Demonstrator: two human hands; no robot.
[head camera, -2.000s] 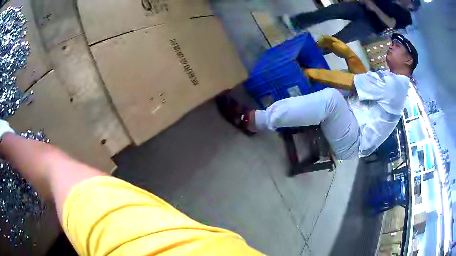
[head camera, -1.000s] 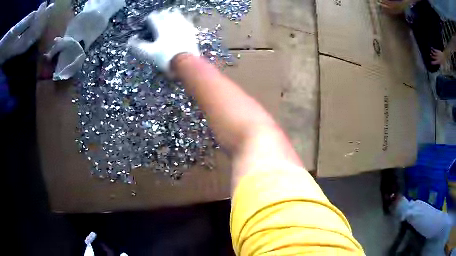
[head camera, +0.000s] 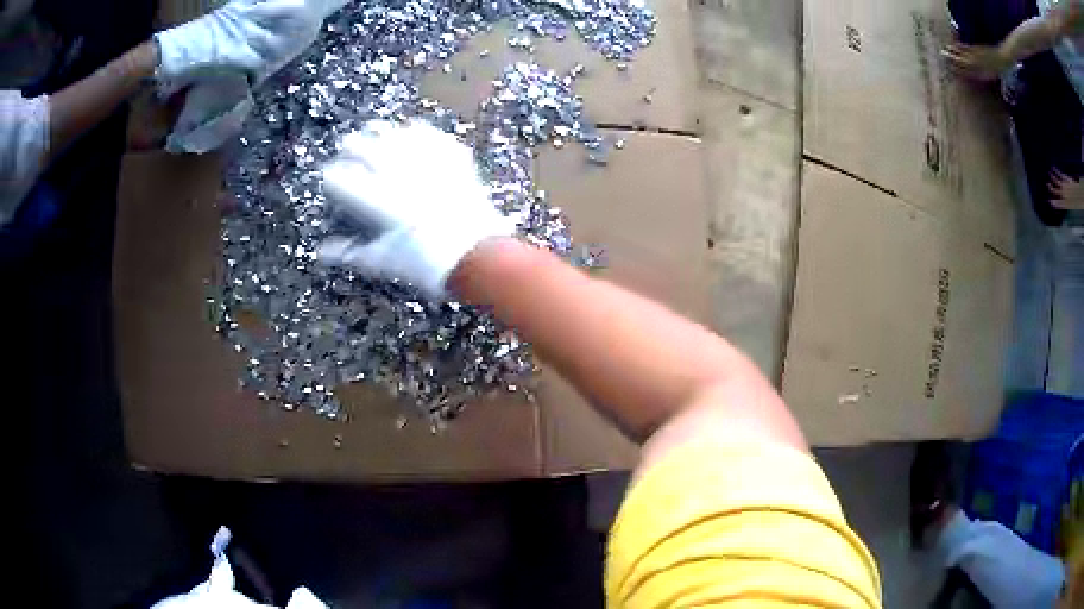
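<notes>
My right hand (head camera: 410, 202), in a white glove below a bare forearm and yellow sleeve, lies palm down on a spread of small shiny metal parts (head camera: 297, 286). It is slightly blurred; the thumb stands apart from the fingers and the palm side is hidden. The parts lie on brown cardboard (head camera: 618, 202), heaped unevenly towards the top. Another person's white-gloved hand (head camera: 244, 42) reaches in from the upper left, over crumpled white fabric (head camera: 212, 113) at the parts' edge. My left hand is out of the picture.
A printed cardboard sheet (head camera: 903, 262) lies at the right beyond a strip of stained wooden board (head camera: 747, 190). Another person's bare hand (head camera: 977, 60) is at its upper right edge. A blue crate (head camera: 1028, 458) and a person's white-clad leg (head camera: 1004, 565) are lower right. A white bundle (head camera: 220, 585) is bottom left.
The view has turned from the right back over the parts. My right hand has moved down a little over them. The other person's gloved hand and forearm now show more at the left.
</notes>
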